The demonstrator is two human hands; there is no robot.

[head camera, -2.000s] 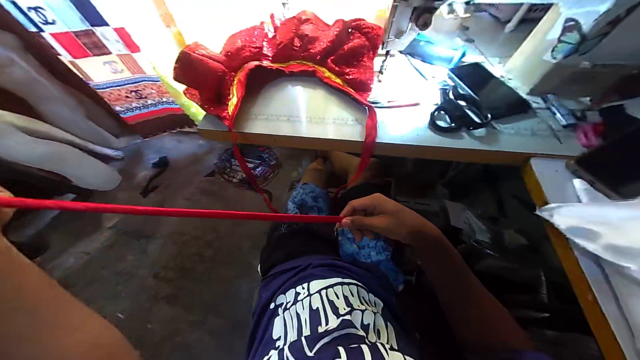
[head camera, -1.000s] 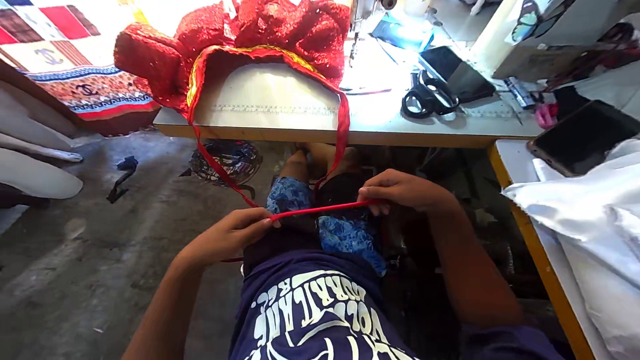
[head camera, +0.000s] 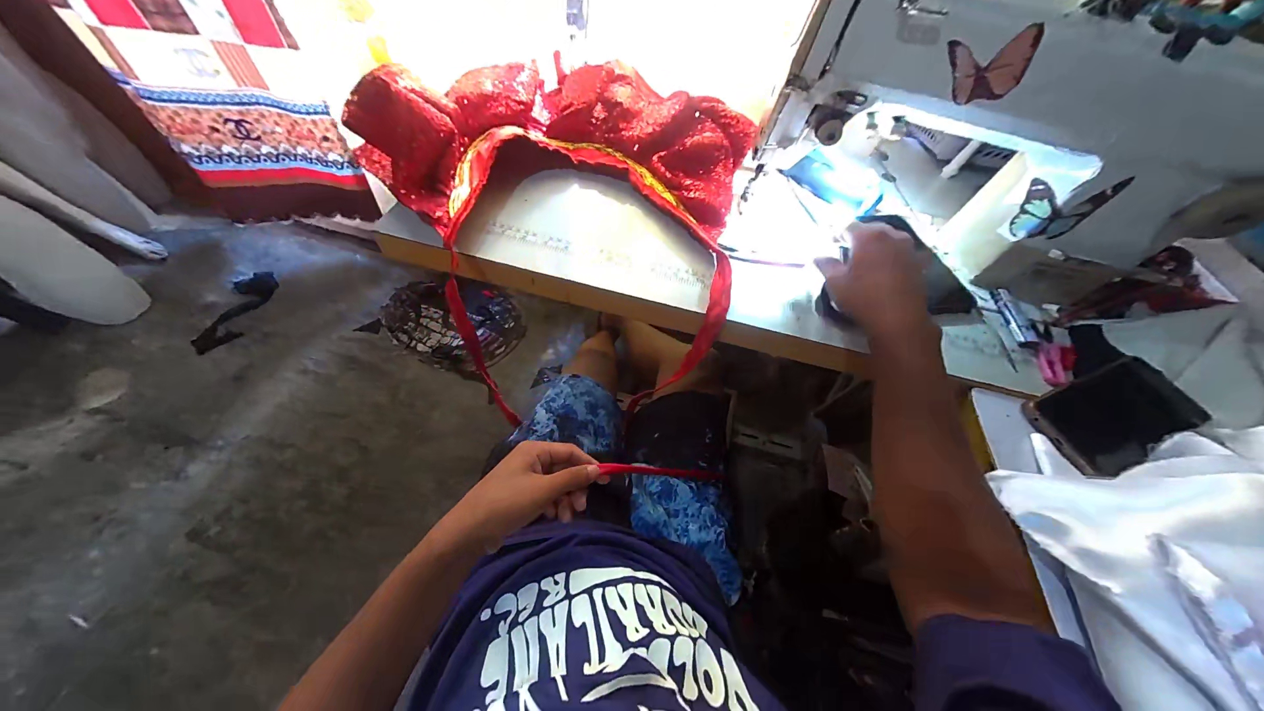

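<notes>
My left hand (head camera: 545,486) pinches a narrow red fabric strip (head camera: 657,472) over my lap; the strip's free part lies across my thighs. My right hand (head camera: 877,272) is over the sewing table, on or just above the black-handled scissors (head camera: 831,304), which it largely covers; its grip is hidden. Left of it, a ruffled red sequined fabric piece (head camera: 632,114) lies on the table (head camera: 583,232), with a yellow-edged band and two red ties (head camera: 713,306) hanging over the front edge.
A white sewing machine (head camera: 1116,128) with butterfly decals stands at the back right. Beside my right forearm are a dark phone (head camera: 1116,410), a pink object (head camera: 1055,363) and white satin fabric (head camera: 1136,553). A patterned cloth (head camera: 247,128) hangs at the left; a dark scrap (head camera: 237,306) lies on the floor.
My right hand has let go of the red strip and moved forward to the scissors on the table. My left hand still holds the strip, whose other end now lies loose.
</notes>
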